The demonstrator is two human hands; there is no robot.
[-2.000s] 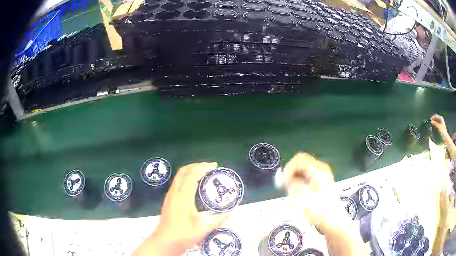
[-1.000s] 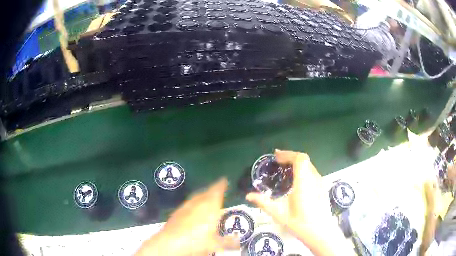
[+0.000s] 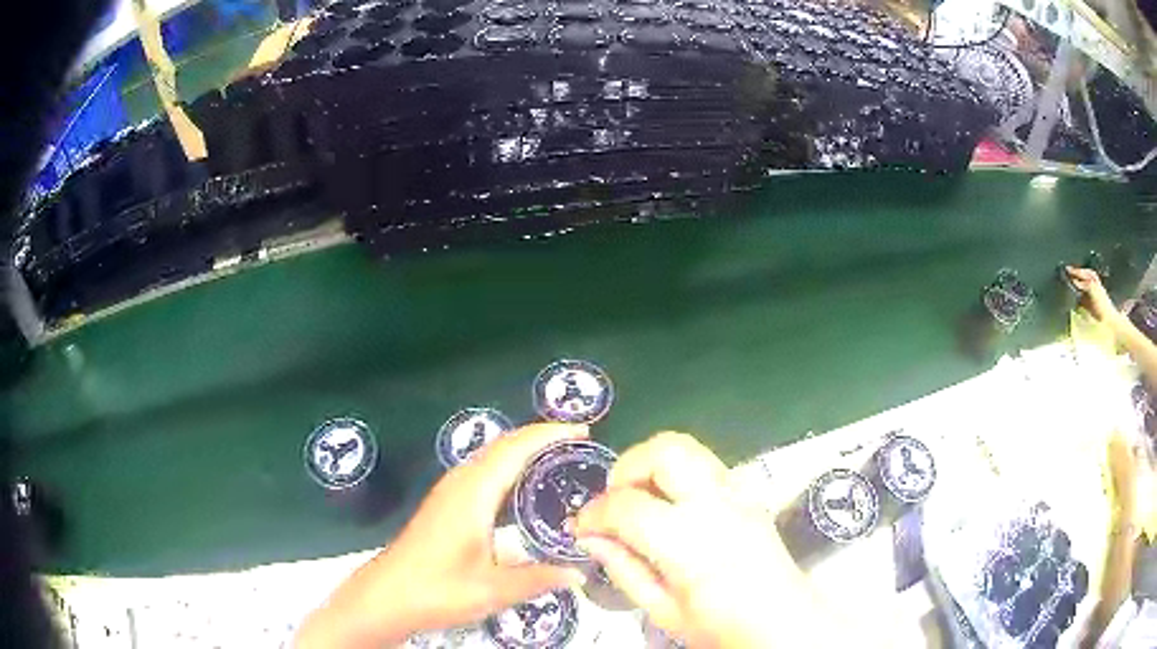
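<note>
A black cylindrical unit [image 3: 556, 492] with a mostly dark top and a pale ring stands upright in my left hand [image 3: 444, 545], at the near edge of the green belt. My left fingers and thumb wrap its left side. My right hand [image 3: 685, 539] is over the right part of the unit, its fingertips bent down onto the top face. Whether the right fingers hold a small part is hidden. Another unit with a bright three-armed top [image 3: 533, 621] stands on the white ledge just below my left hand, partly covered.
Three bright-topped units [image 3: 341, 453] stand on the green belt [image 3: 711, 304] beyond and left of my hands. Two more [image 3: 844, 505] stand on the white ledge at right, beside a plastic bag of black parts [image 3: 1034, 571]. Stacked black trays [image 3: 558, 140] are behind. Another person's hand [image 3: 1089, 285] is at far right.
The dark-topped unit, held by my right hand a second ago, is now in my left hand. My right fingers have moved onto its top. The bright-topped units on the belt appear further right.
</note>
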